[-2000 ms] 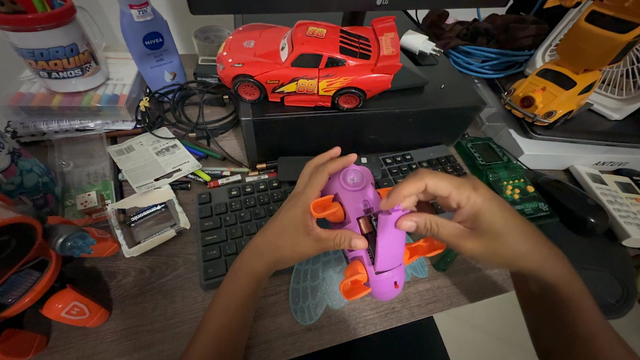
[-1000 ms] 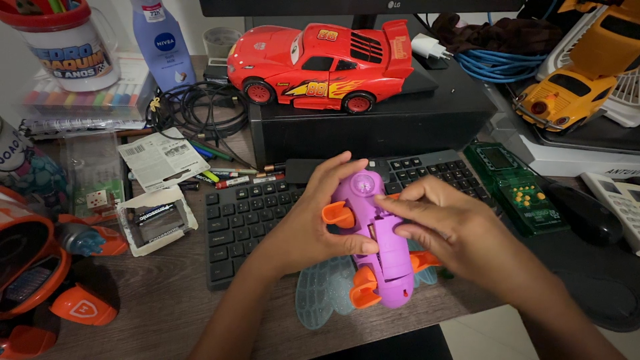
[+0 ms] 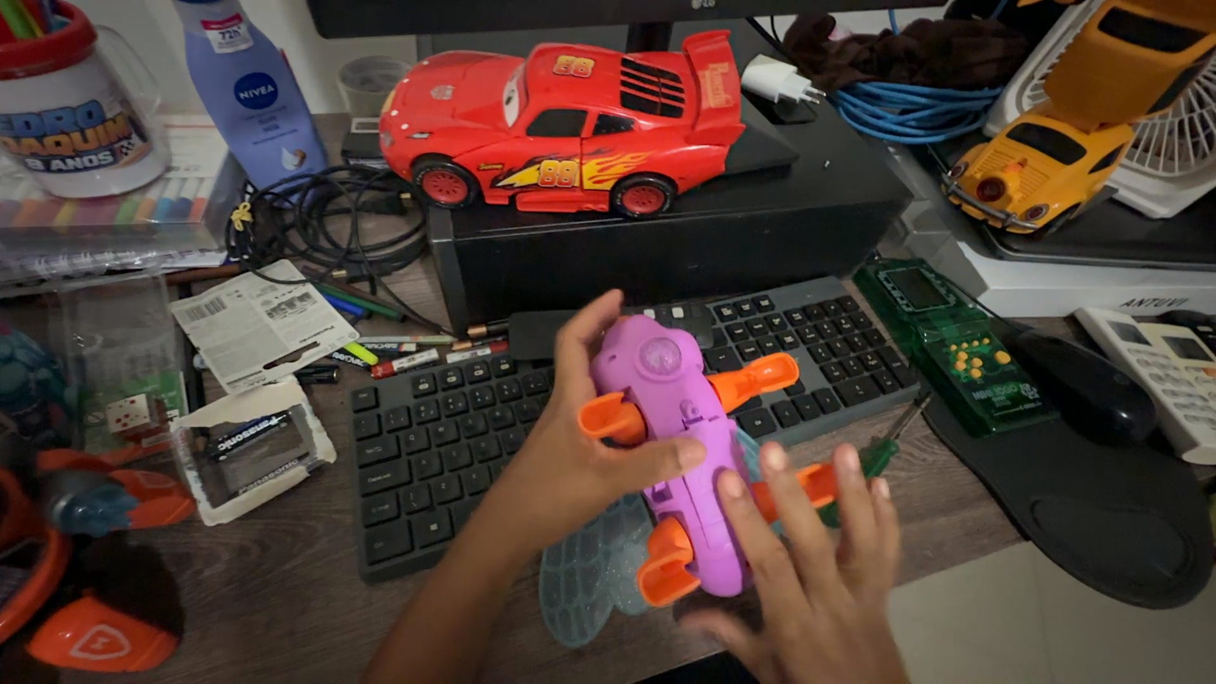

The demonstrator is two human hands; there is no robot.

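Note:
A purple plastic toy (image 3: pixel 708 494) with orange legs is held belly up in my left hand (image 3: pixel 560 456), its thumb pressing on the battery cover. The cover lies flat over the compartment. Translucent blue wings (image 3: pixel 594 570) show under the toy. My right hand (image 3: pixel 822 570) is beside the toy's lower end, fingers spread and slightly blurred; whether a fingertip touches the toy is unclear. A screwdriver with a green handle (image 3: pixel 879 456) lies just beyond the right fingers, partly hidden by them.
A black keyboard (image 3: pixel 427 446) lies behind the toy. An opened battery pack (image 3: pixel 252 446) sits at left, near pens and cables. A red toy car (image 3: pixel 570 123) stands on a black box. At right are a green handheld game (image 3: pixel 959 351), a mouse (image 3: pixel 1083 380) and a calculator (image 3: pixel 1159 370).
The battery cover, tilted up from the open compartment two seconds ago, now lies over it. My right hand has let go of the cover and moved down toward the toy's lower end.

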